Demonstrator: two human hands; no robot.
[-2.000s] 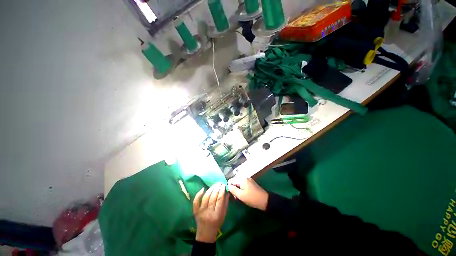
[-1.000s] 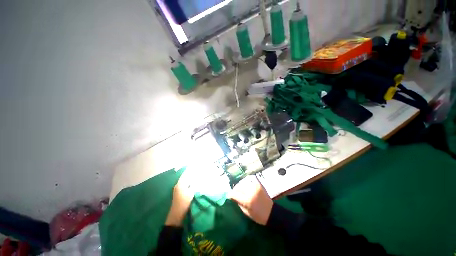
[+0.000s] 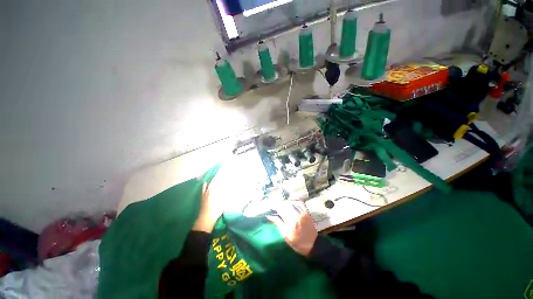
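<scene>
A green garment piece (image 3: 149,233) with yellow print reading "APPY GO" lies over the table's front left and under the overlock machine's (image 3: 301,163) bright lamp. My left hand (image 3: 208,210) lies on the cloth left of the needle area; its fingers are washed out by glare. My right hand (image 3: 297,226) is at the machine's front edge, its fingers on the cloth's edge close to the needle area. Glare hides the needle and the cloth's edge there.
Green thread cones (image 3: 305,48) stand behind the machine. Right of it lie green strips (image 3: 365,125), green snips (image 3: 363,180), a dark case (image 3: 369,167) and an orange box (image 3: 412,80). A green panel pile (image 3: 456,242) is at right, bagged goods (image 3: 64,236) at left.
The view has shifted, showing more of the cones. My hands have moved from together at the cloth's edge to apart beside the machine. The yellow print has come into fuller view.
</scene>
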